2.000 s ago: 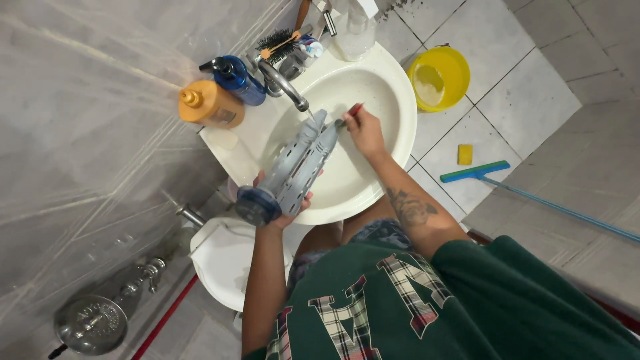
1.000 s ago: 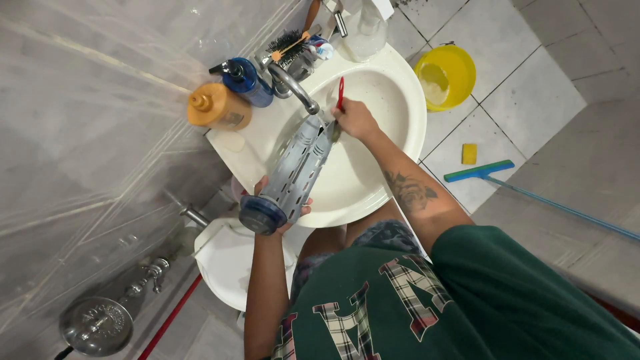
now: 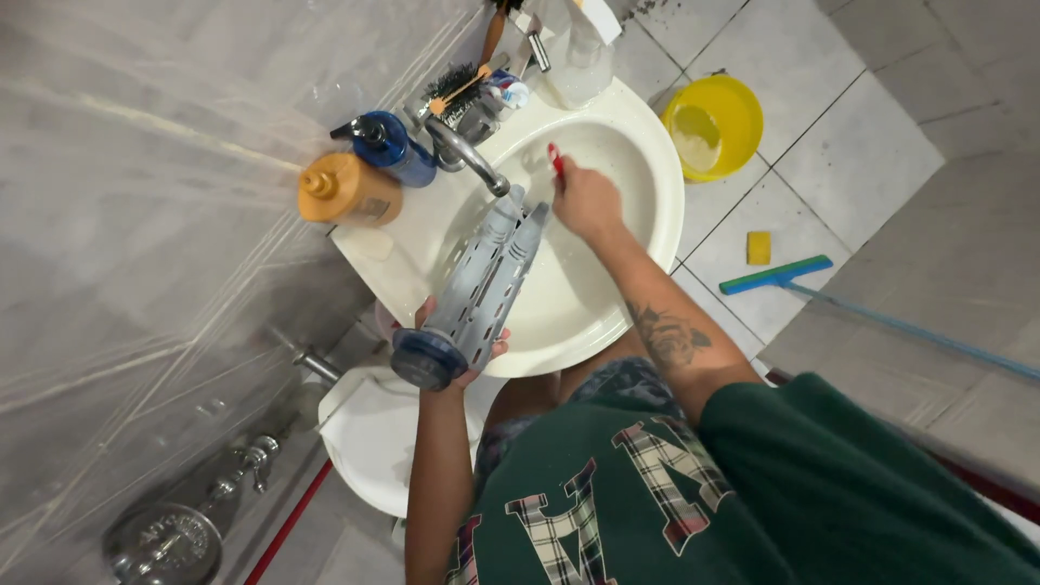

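Note:
My left hand [image 3: 467,357] holds a long grey slotted plastic part [image 3: 487,280] with a dark round base, from beneath near that base. The part slants over the white sink basin [image 3: 593,301], its two-pronged far end just below the metal faucet [image 3: 467,154]. My right hand [image 3: 587,195] is closed around a red-handled tool [image 3: 555,159], to the right of the prongs and above the basin. The tool's working end is hidden by the hand, so its kind cannot be told.
An orange bottle [image 3: 349,191], a blue pump bottle [image 3: 394,150] and a round hairbrush [image 3: 455,89] stand along the sink's wall side. Right of the sink are a yellow bucket [image 3: 735,122], a yellow sponge [image 3: 758,248] and a squeegee [image 3: 776,275]. A toilet [image 3: 366,439] is at lower left.
My right hand has moved away from the prongs since one second ago, with the red-handled tool still in it. My left hand keeps its hold on the grey part.

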